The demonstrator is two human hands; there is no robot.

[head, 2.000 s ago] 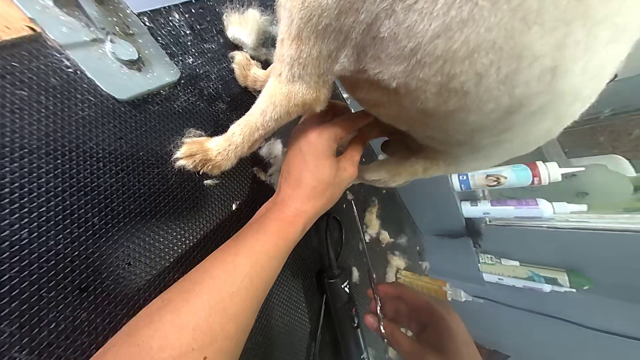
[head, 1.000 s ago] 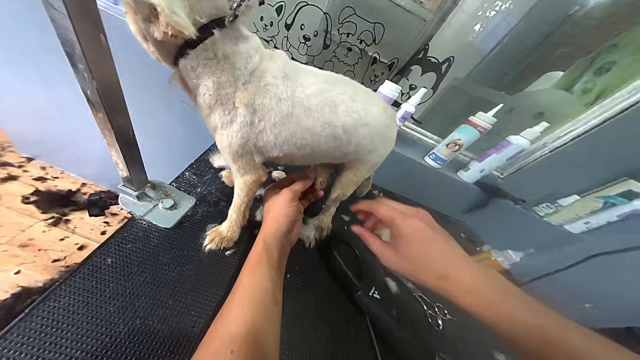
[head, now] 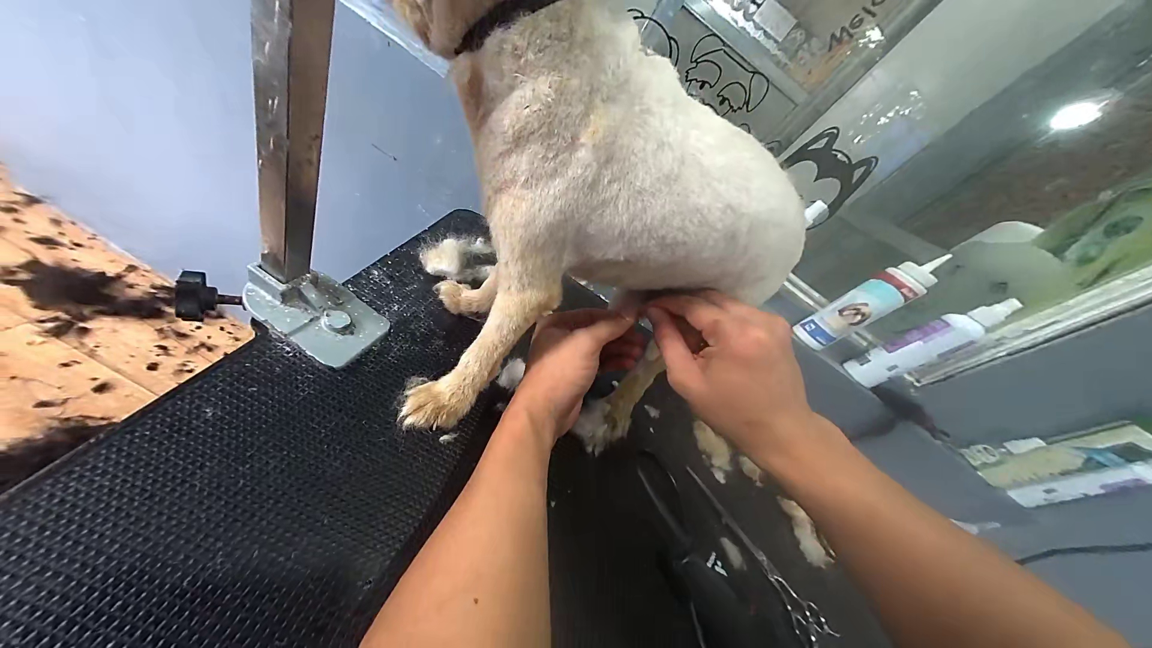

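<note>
A closely clipped, light-coated dog (head: 639, 171) stands on the black textured grooming table (head: 261, 477). My left hand (head: 576, 360) is under its belly by a hind leg, fingers curled. Against the same spot, my right hand (head: 729, 360) has its thumb and forefinger bent beside the left thumb. The fingertips meet at the dog's underside; whether they pinch skin or fur is hidden. Below the hands lie metal scissors (head: 785, 580), beside a black corded tool (head: 706, 576), perhaps a clipper.
A metal post (head: 292, 135) is clamped to the table edge by a grey bracket (head: 315, 315). Cut fur tufts (head: 805, 531) lie beside the scissors. Plastic bottles (head: 868, 306) stand by the glass at right. Dark hair (head: 81, 292) is scattered over the floor at left.
My right hand held the scissors two seconds ago; they now lie on the table. Since one second ago it has moved in to the dog's underside, against my left hand.
</note>
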